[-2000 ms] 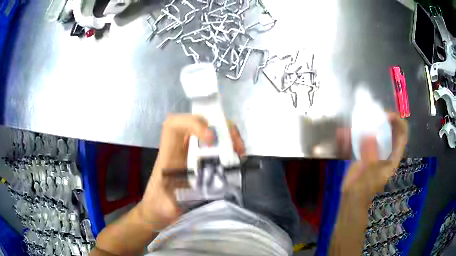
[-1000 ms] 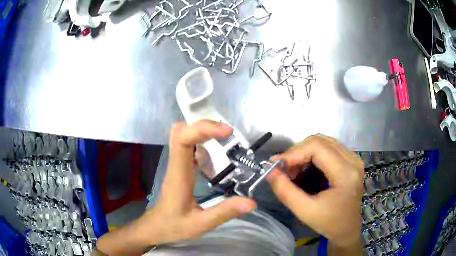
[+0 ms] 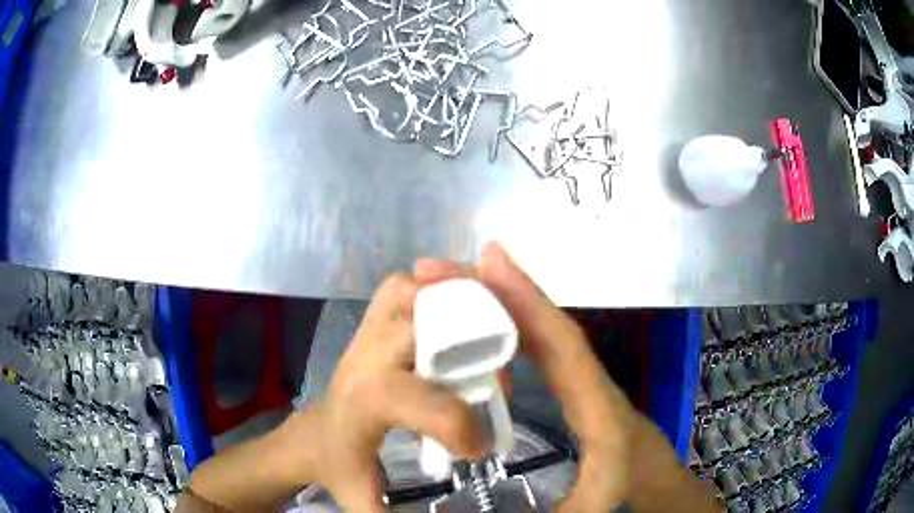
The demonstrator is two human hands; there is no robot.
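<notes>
A white handle assembly (image 3: 463,336) is held over my lap, its hollow end raised towards the bench. My left hand (image 3: 386,401) is wrapped around its body. My right hand (image 3: 571,381) is on its other side, with fingers against the handle near the hollow end; the hands are partly blurred. A black cross pin (image 3: 536,462) sticks out both sides below. A coil spring (image 3: 483,495) and thin silver wire show at the bottom edge, partly cut off. A white squeeze bottle (image 3: 720,169) lies on its side on the bench.
The steel bench (image 3: 130,200) bears a tangled heap of wire bails (image 3: 421,65), a smaller group (image 3: 586,145), a red bar (image 3: 794,170), a dark rectangle (image 3: 838,55) and more handles at both back corners. Blue crates (image 3: 178,381) packed with handles stand on both sides.
The squeeze bottle was set down on the bench. The handle has turned and moved lower, with its hollow end now towards the camera. My right hand has moved from the wire end up along the handle.
</notes>
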